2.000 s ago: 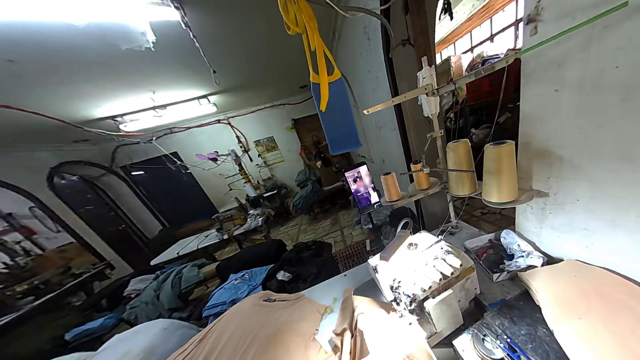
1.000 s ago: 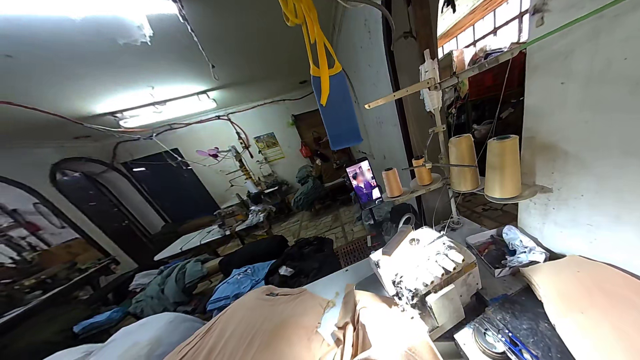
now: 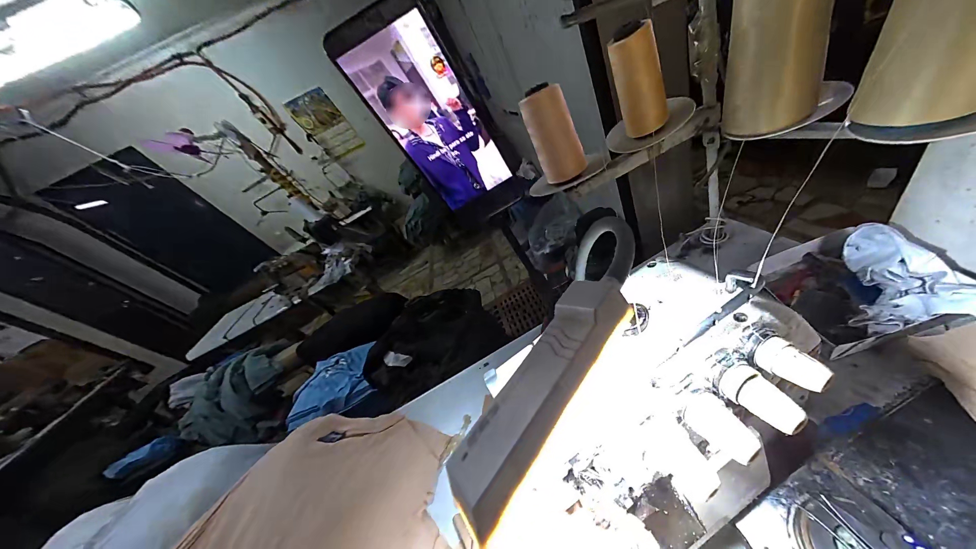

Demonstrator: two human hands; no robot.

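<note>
Neither of my hands shows in the head view. A sewing machine, likely an overlock, with several pale tension knobs stands at the lower right, its front washed out by glare. Over its left side leans a grey lamp on a curved neck, lit along its lower edge. Peach fabric lies left of the machine. Behind it, several thread cones stand on a rack, among them a small peach cone and a large tan cone; threads run down to the machine.
A phone with a lit screen stands tilted behind the lamp. Dark cloth and blue denim lie heaped beyond the peach fabric. A tray at the right holds white and dark cloth. A round metal dish sits lower right.
The view has moved in closer to the machine, and the hanging yellow straps and blue piece have left it. No object has plainly been moved.
</note>
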